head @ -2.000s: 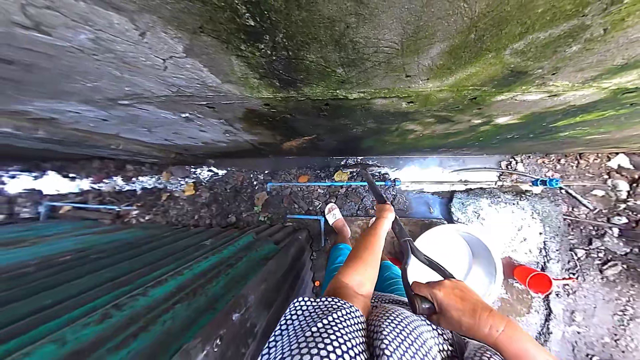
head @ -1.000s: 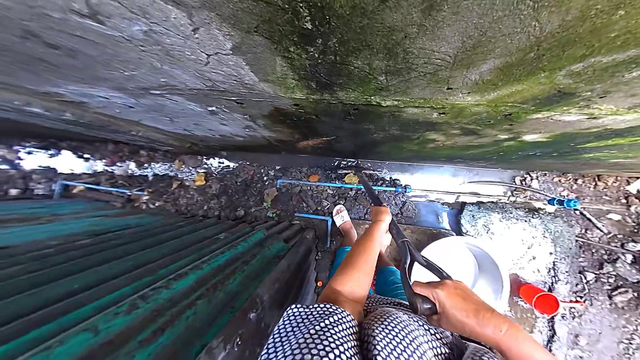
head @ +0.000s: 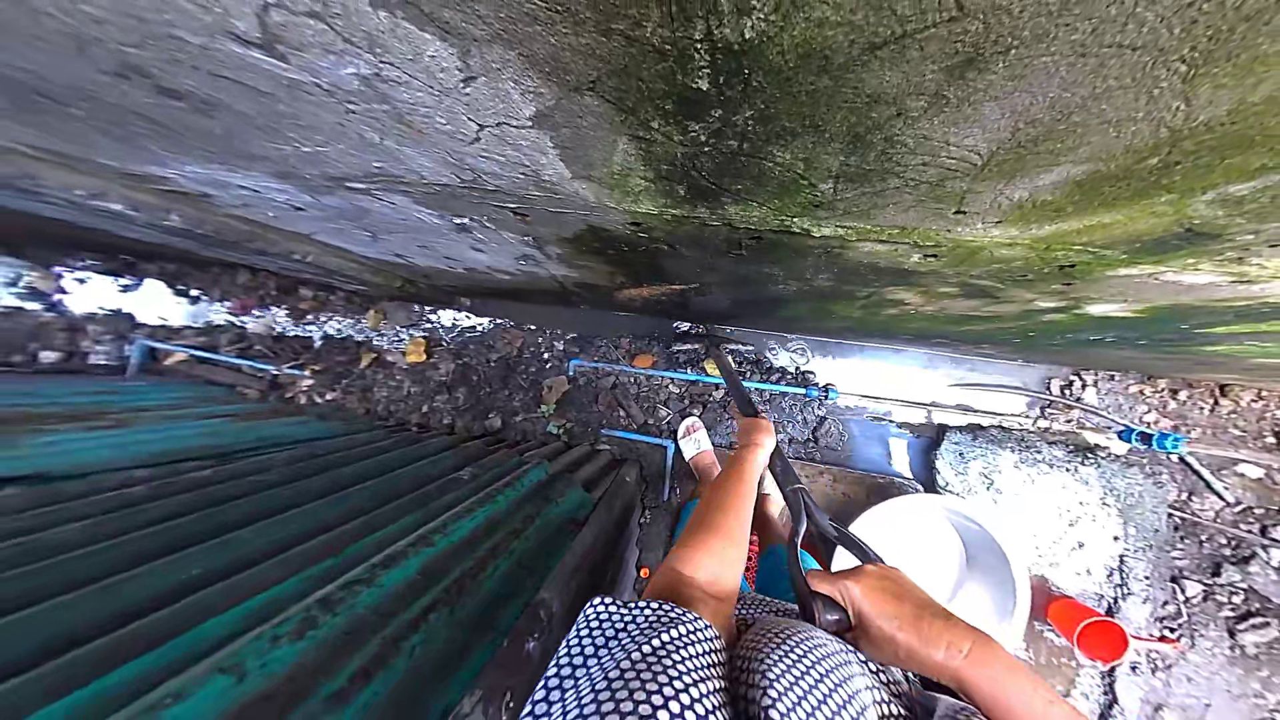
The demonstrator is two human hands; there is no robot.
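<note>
A long dark-handled tool, likely a shovel, slants from my body toward the base of the concrete wall. My left hand is closed around its shaft partway down. Near my lap, my right hand grips its D-shaped handle end. The tool's head is at the wet ground by the wall, too small and dark to make out fully. A blue pipe runs along the ground beside the shaft. Below it my foot in a white sandal stands on the debris.
A mossy concrete wall rises ahead. Green corrugated sheets cover the left side. A white basin and a red dipper are at the right. Blue pipe fittings, water, stones and leaves lie along the ground.
Both hands keep their hold on the tool. Its lower end shows slightly less tilt against the wall's base than before, and otherwise the scene looks much the same.
</note>
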